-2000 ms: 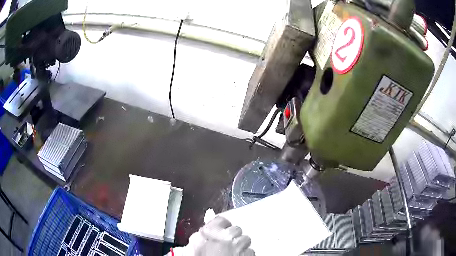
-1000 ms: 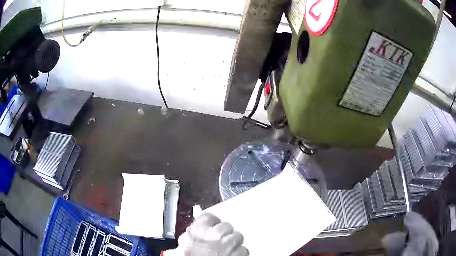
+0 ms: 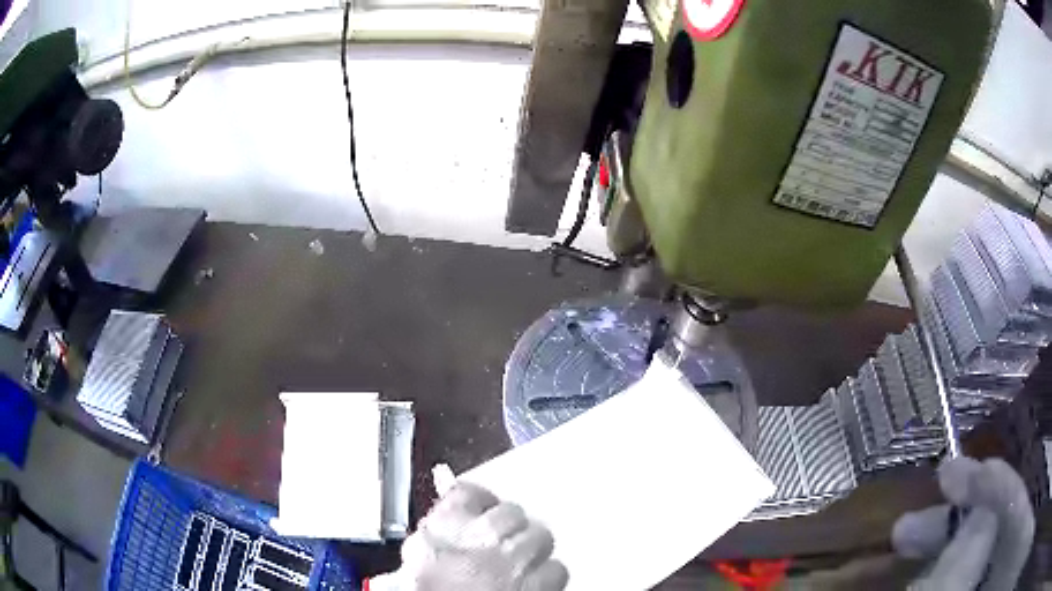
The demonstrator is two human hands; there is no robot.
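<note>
My left hand [image 3: 485,540], in a grey-white glove, grips the near left edge of an aluminium housing [image 3: 629,479] with a blank white face. The housing's far corner lies under the chuck [image 3: 692,333] of the green drill press [image 3: 796,150], over the round table [image 3: 577,369]. Whether the bit touches it is hidden. My right hand [image 3: 975,525], gloved and slightly blurred, is at the lower right, on the lower end of the feed handle [image 3: 930,346].
Ribbed stacked housings [image 3: 998,289] stand right of the machine. A short white-faced stack [image 3: 331,468] lies left of the table. A blue crate [image 3: 144,520] holding housings is at lower left. A smaller pile [image 3: 125,367] and a second drill [image 3: 92,133] are far left.
My right hand has come clearly into view at the feed handle. My left hand keeps its grip on the housing. The view has shifted, so the drill head sits higher in the picture.
</note>
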